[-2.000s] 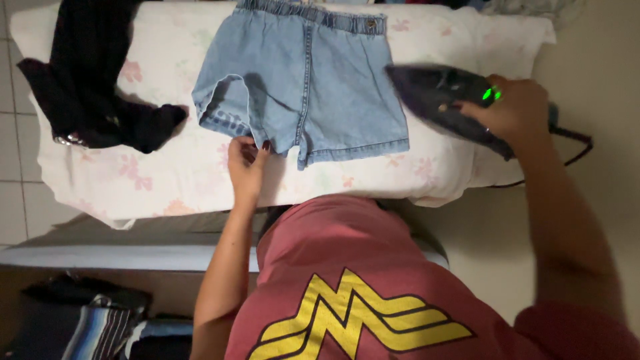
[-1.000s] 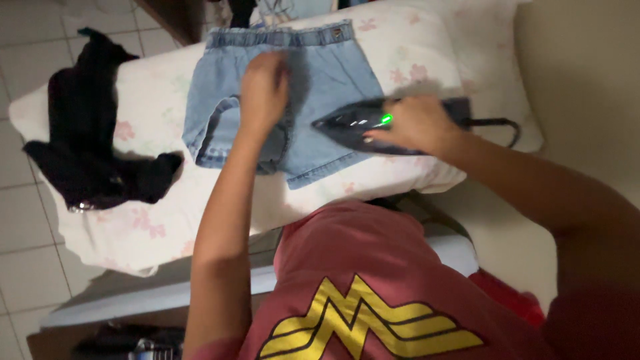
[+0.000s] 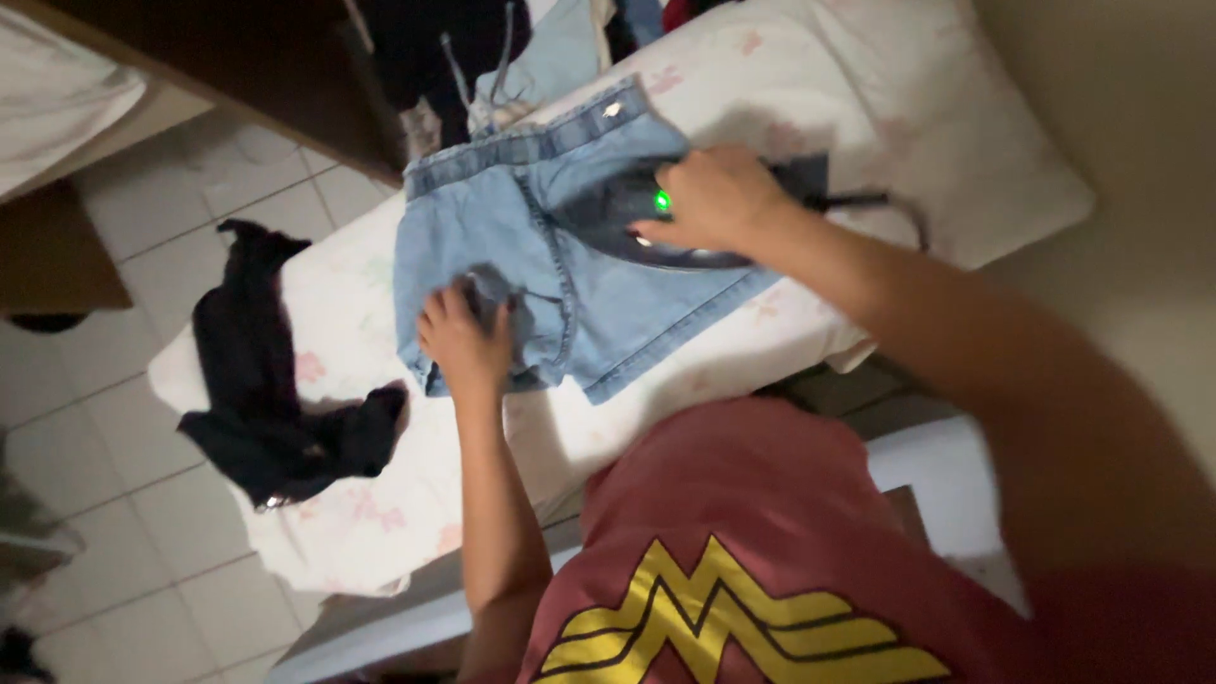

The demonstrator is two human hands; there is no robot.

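Note:
Light-blue denim shorts [image 3: 627,323] lie spread on an ironing board [image 3: 370,532] covered in white cloth with a pink pattern. My right hand [image 3: 727,199] grips a dark clothes iron [image 3: 608,214] with a green light; the iron is over the right half of the shorts, its tip near the centre seam. My left hand [image 3: 467,332] rests on the lower part of the other leg, fingers spread around a bunched fold of denim; whether it pinches the fabric is unclear. The waistband with its drawstring faces away from me.
A black garment [image 3: 247,361] lies at the board's left end. Dark and light clothes [image 3: 551,57] are piled beyond the far edge. The iron's cord [image 3: 902,204] trails off to the right. Brown wooden furniture [image 3: 256,76] stands at the upper left over a tiled floor [image 3: 123,456].
The iron in my right hand has moved left, from beside the shorts onto them. My left hand went from the leg hem to over the upper part, then back down onto the leg. The view has turned.

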